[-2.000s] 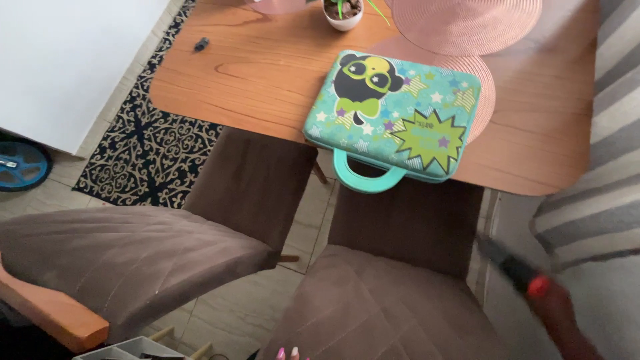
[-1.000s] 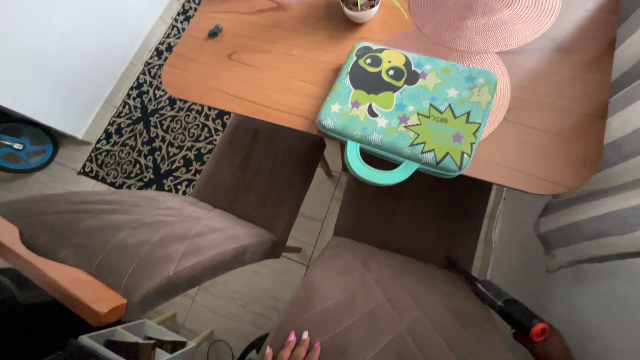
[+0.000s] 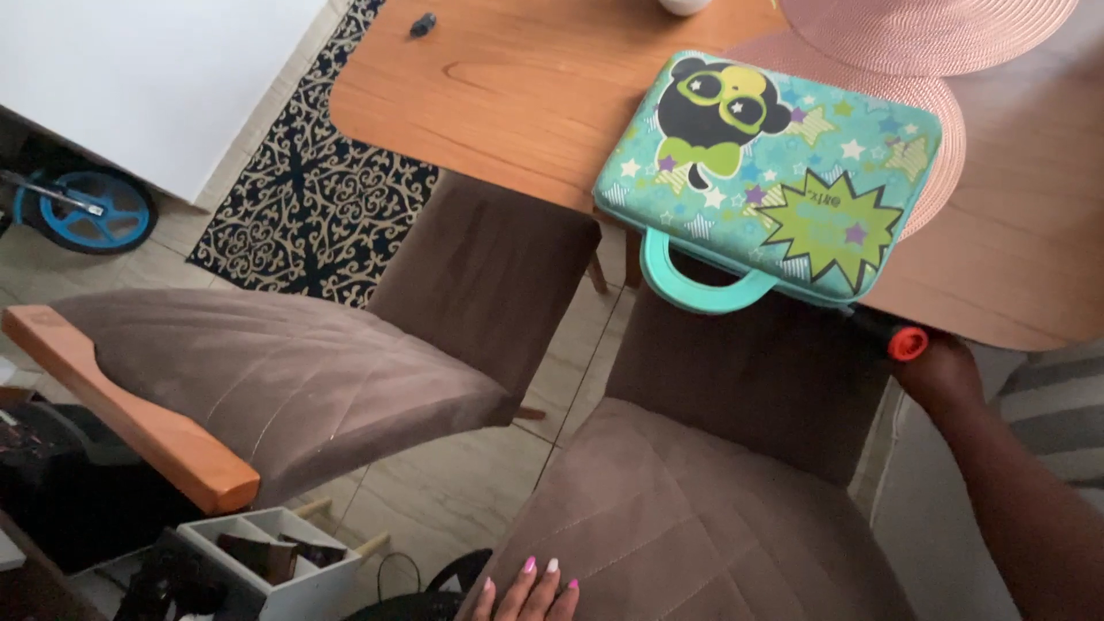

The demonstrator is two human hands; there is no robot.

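My right hand (image 3: 940,375) is closed around a black tool with a red end (image 3: 907,343), just under the table edge and near the lower right corner of a turquoise carrying case (image 3: 759,164). The tool's far end is partly hidden by the case; its kind cannot be told. The case lies on the wooden table (image 3: 483,95), its handle past the edge. My left hand (image 3: 528,593), with pink and white nails, rests on the quilted brown chair (image 3: 673,517), holding nothing visible.
Another brown chair (image 3: 328,371) stands to the left, by a wooden bar (image 3: 129,405) and a white divided box (image 3: 276,552). Pink woven placemats (image 3: 931,34) and a small dark object (image 3: 423,24) lie on the table. Striped fabric (image 3: 1052,414) hangs at right.
My right hand has moved up with the tool, from over the chair to the table edge beside the case. My left hand remains on the chair.
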